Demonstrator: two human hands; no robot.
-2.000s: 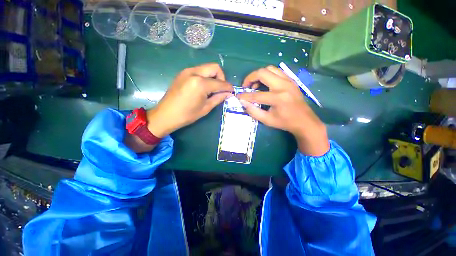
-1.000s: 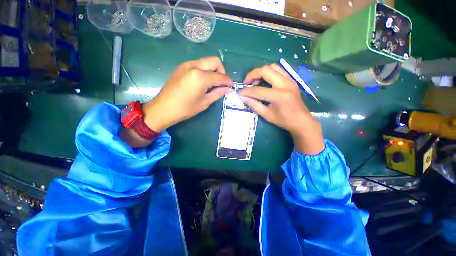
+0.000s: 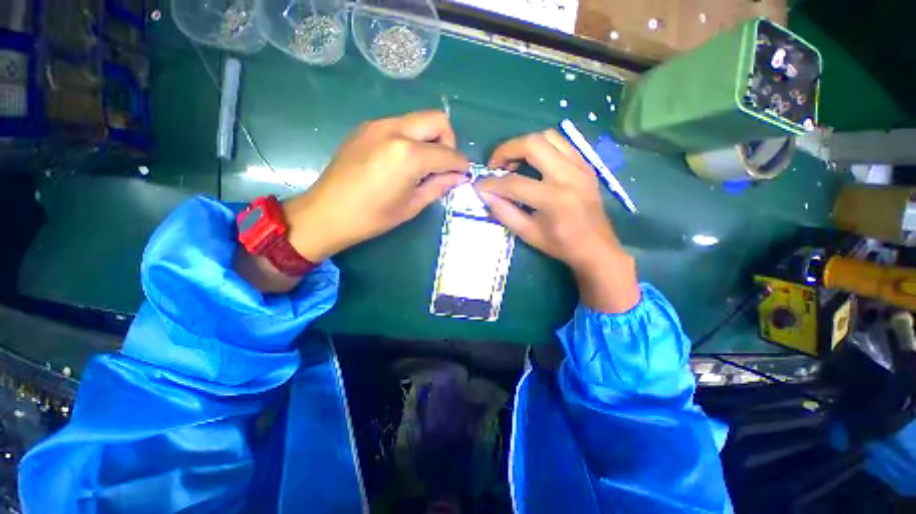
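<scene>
A phone assembly (image 3: 470, 263) lies on the green mat, white inside with a dark strip at its near end. My left hand (image 3: 394, 179) is bare and comes in from the left, thumb and forefinger pinched at the phone's far end. My right hand (image 3: 547, 197) is at the same end from the right, its fingertips almost touching the left ones. The fingertips hide what they pinch, so I cannot tell whether a small part is between them or only the phone's edge.
Three clear screw cups (image 3: 396, 38) stand at the left rear. A grey strip (image 3: 229, 108) lies below them. A pale pointed stick (image 3: 599, 166) lies right of my right hand. A green parts box (image 3: 703, 88), an orange screwdriver (image 3: 872, 278) and a black-and-yellow unit (image 3: 800, 316) are at the right.
Both hands keep nearly the same pose at the phone's far end. The whole view has shifted slightly. A sleeve-like blue shape now shows at the lower right edge.
</scene>
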